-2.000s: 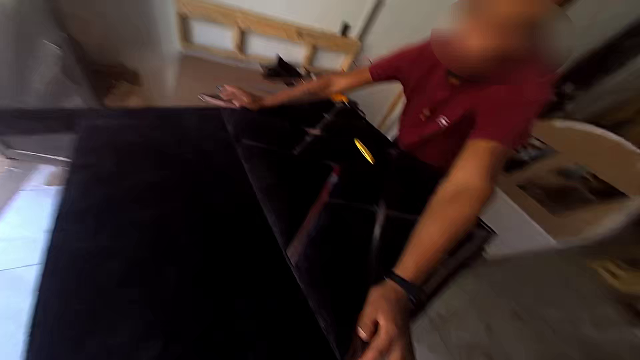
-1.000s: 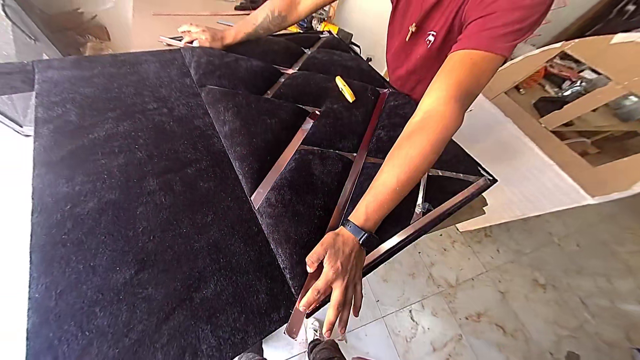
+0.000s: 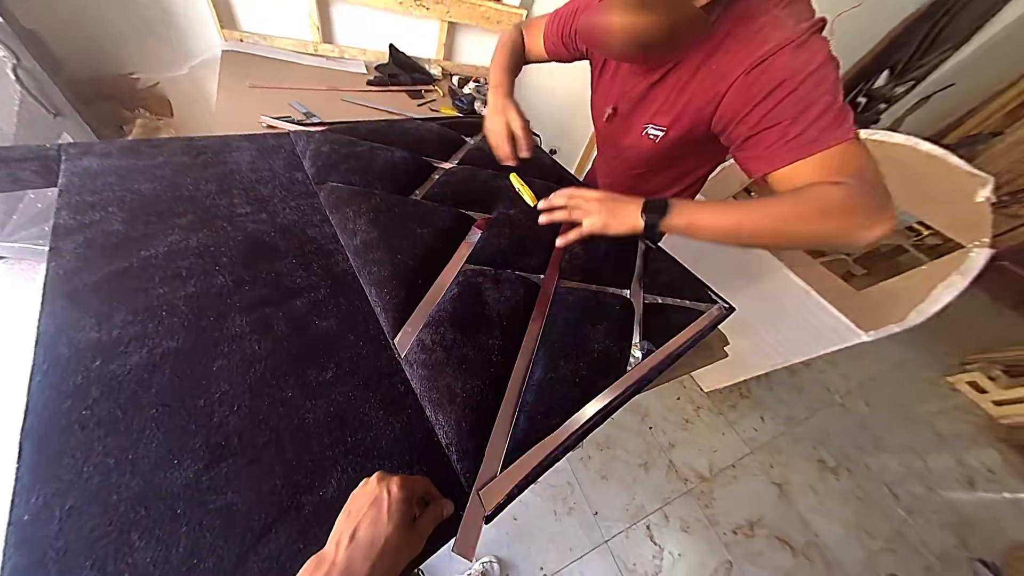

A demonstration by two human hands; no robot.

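My left hand (image 3: 388, 516) is at the bottom, its fingers curled over the dark velvet-like upholstered panel (image 3: 200, 320); whether it holds anything is hidden. Just right of it, a long shiny metallic strip (image 3: 524, 352) runs across the padded sections and sticks out past the panel's edge. A shorter strip (image 3: 438, 300) lies to its left, and an edge strip (image 3: 608, 400) lines the lower right side. A yellow tool (image 3: 523, 190), perhaps a utility knife, rests on the padding near a co-worker's hand (image 3: 588, 212). My right hand is out of view.
Across the panel leans a co-worker in a red shirt (image 3: 688, 96), both hands over the padding. Behind are a brown board (image 3: 280, 88) with tools and a wooden frame (image 3: 424, 12). A curved board structure (image 3: 904, 296) stands at the right above the tiled floor (image 3: 688, 480).
My left hand has come into view at the bottom. The co-worker's hand with the wristband has moved from the near end of the long strip to beside the yellow tool; the other hand has left the far edge.
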